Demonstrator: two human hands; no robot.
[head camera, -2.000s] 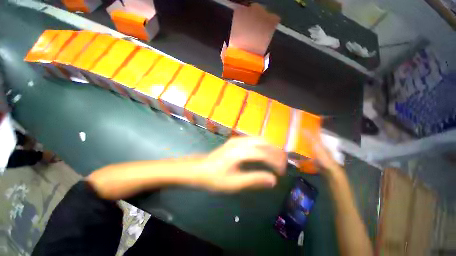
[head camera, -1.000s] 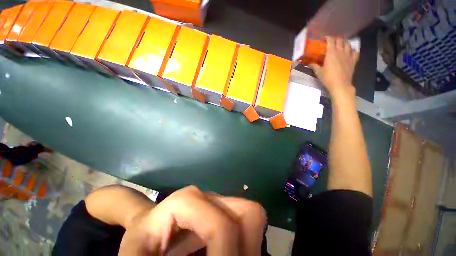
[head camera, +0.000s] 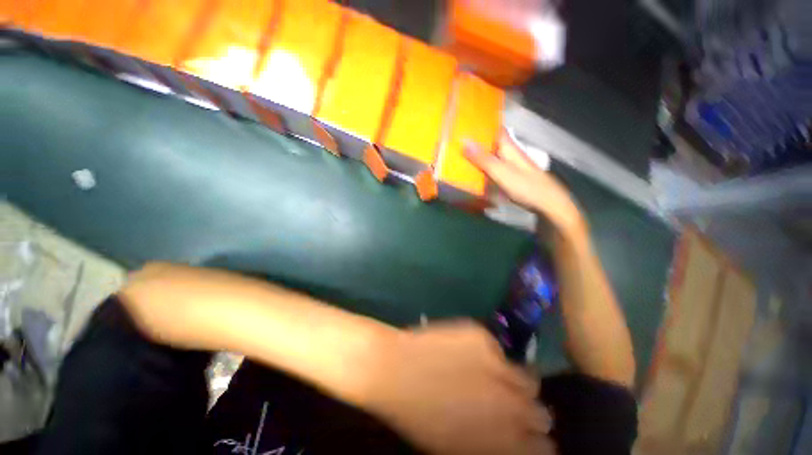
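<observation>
A tight row of product boxes (head camera: 356, 84) with orange tops runs from the upper left to the centre. Small orange closure flaps (head camera: 376, 163) stick out along its near lower edge. My right hand (head camera: 527, 185) is at the row's right end, fingers apart, with fingertips over the last box (head camera: 470, 133). A white panel (head camera: 512, 213) shows partly beneath and beside this hand. My left hand (head camera: 463, 387) is low in front of my body, blurred, and its fingers are unclear. I see nothing held in it.
A smartphone (head camera: 534, 289) lies on the dark green bench (head camera: 267, 213) beside my right forearm. Another orange box (head camera: 494, 40) stands behind the row. A white scrap (head camera: 83, 179) lies at left. Brown shipping cartons (head camera: 699, 329) are at right, and blue-and-white goods (head camera: 748, 98) at upper right.
My right hand has left the orange box on the rear level and moved forward to the row's end. My left hand has moved right, towards the phone. The view has shifted and blurred.
</observation>
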